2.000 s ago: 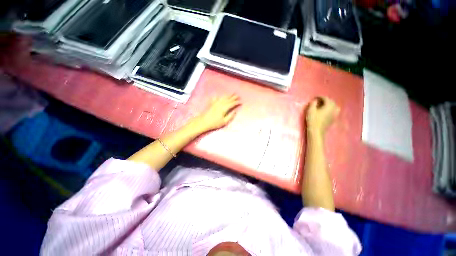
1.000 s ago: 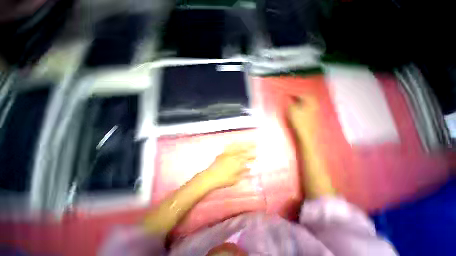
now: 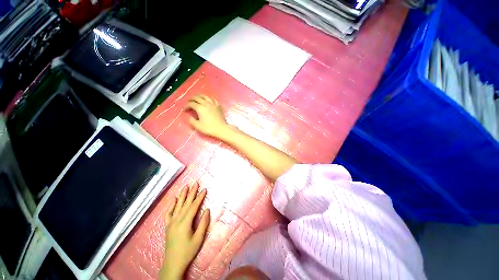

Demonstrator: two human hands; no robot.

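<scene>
My left hand (image 3: 186, 227) lies flat on the red-pink, plastic-covered table (image 3: 230, 210), palm down with fingers apart, holding nothing. My right hand (image 3: 207, 116) rests on the table farther forward, fingers curled; nothing shows clearly in it. A black tablet (image 3: 98, 194) with a small white label lies on a stack with white foam sheets, just left of my left hand. A white foam sheet (image 3: 254, 57) lies flat on the table beyond my right hand.
Another tablet stack (image 3: 115, 57) with white layers is at the upper left on a dark green surface. More dark tablets (image 3: 52, 136) lie at the left edge. A layered stack (image 3: 334, 16) is at the top. A blue bin (image 3: 421, 131) with white sheets stands at the right.
The view has swung to the right, bringing the blue bin into view. My left hand now lies flatter with its fingers spread. My right hand remains curled on the table.
</scene>
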